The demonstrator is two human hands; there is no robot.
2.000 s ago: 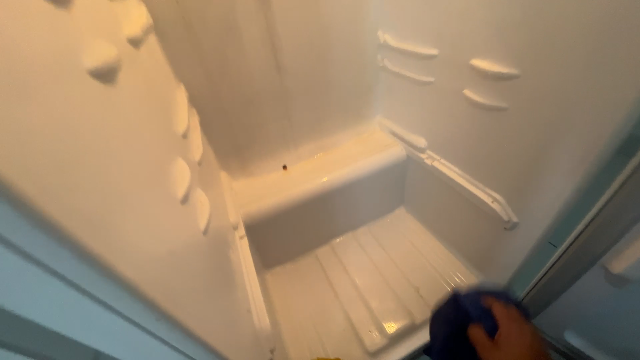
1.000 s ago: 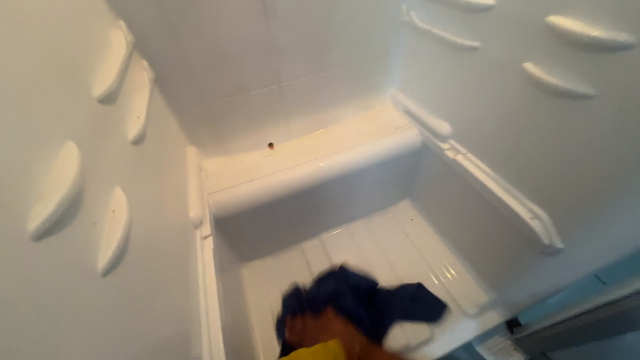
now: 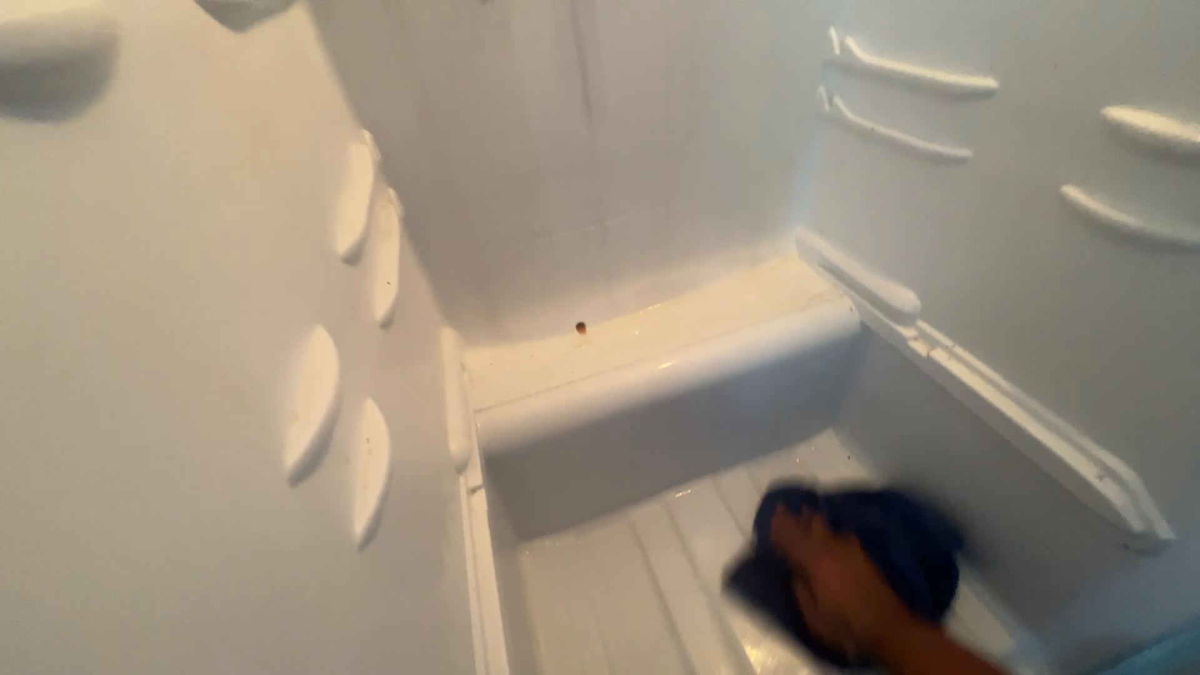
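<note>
Low on the right, my right hand (image 3: 839,586) is closed on a dark blue cloth (image 3: 905,544), blurred by motion. The cloth lies against the ribbed white floor (image 3: 609,591) of a refrigerator interior, near its right wall. Wet glints show on that floor. Behind it rises a white step (image 3: 675,412), and above the step a small dark hole (image 3: 580,328) sits at the foot of the back wall (image 3: 581,169), which has faint vertical streaks. My left hand is out of the picture.
Molded shelf supports stick out from the left wall (image 3: 187,375) and the right wall (image 3: 1012,206). A white rail (image 3: 1031,403) runs low along the right side, and another rail (image 3: 476,553) runs along the left. Small dark specks dot the surfaces.
Two seconds ago the hand and cloth were at the front right edge; a second ago they were over the front of the floor. Now they are on its right part. The view has shifted.
</note>
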